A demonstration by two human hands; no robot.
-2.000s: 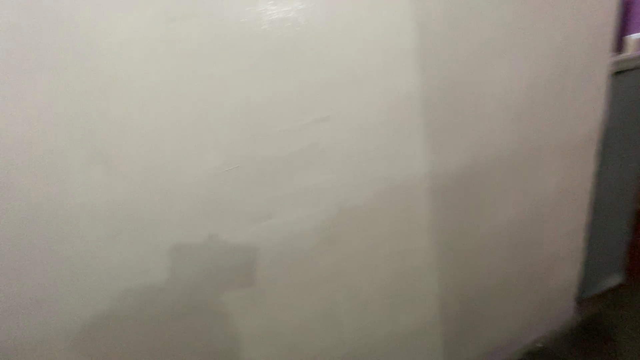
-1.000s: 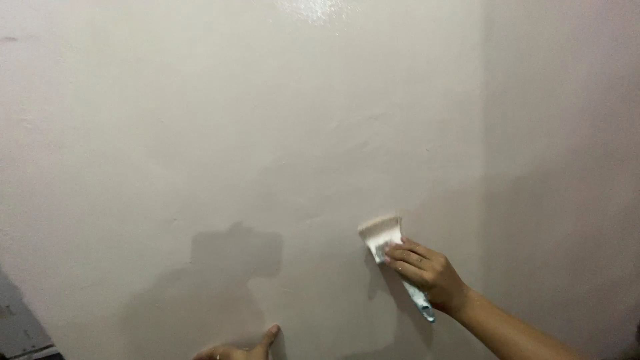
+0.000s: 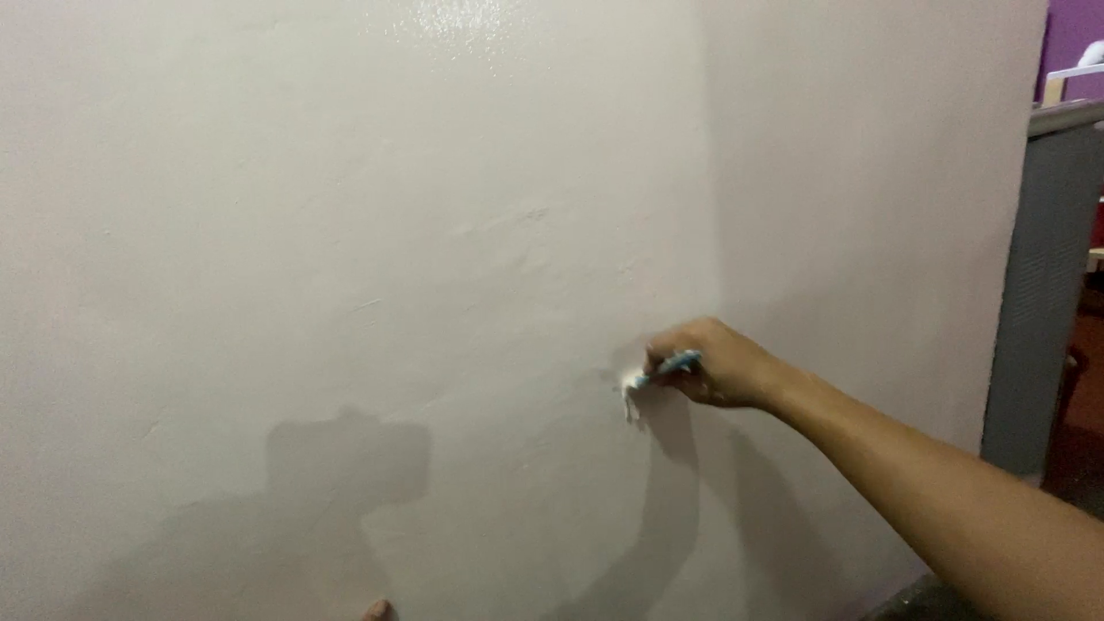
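My right hand (image 3: 703,362) grips a paintbrush (image 3: 677,364) with a blue handle smeared with white. The brush's pale bristles point down against a light-coloured wall (image 3: 483,285), right of the middle of the view. Of my left hand (image 3: 378,611) only a fingertip shows at the bottom edge, close to the wall; whether that hand holds anything is hidden. Wet-looking shine marks the wall near the top, and fine ridges run across its surface. Shadows of my arm and head fall on it.
Beyond the wall's right edge stands a grey panel (image 3: 1039,293) with a ledge on top. Behind it are a purple wall (image 3: 1078,34) and a white object (image 3: 1094,53). Dark floor (image 3: 923,601) shows at the lower right.
The brush was held with its bristles up a second ago; now they point down. My left hand showed more fully then, and only its fingertip remains. The view has shifted to the right.
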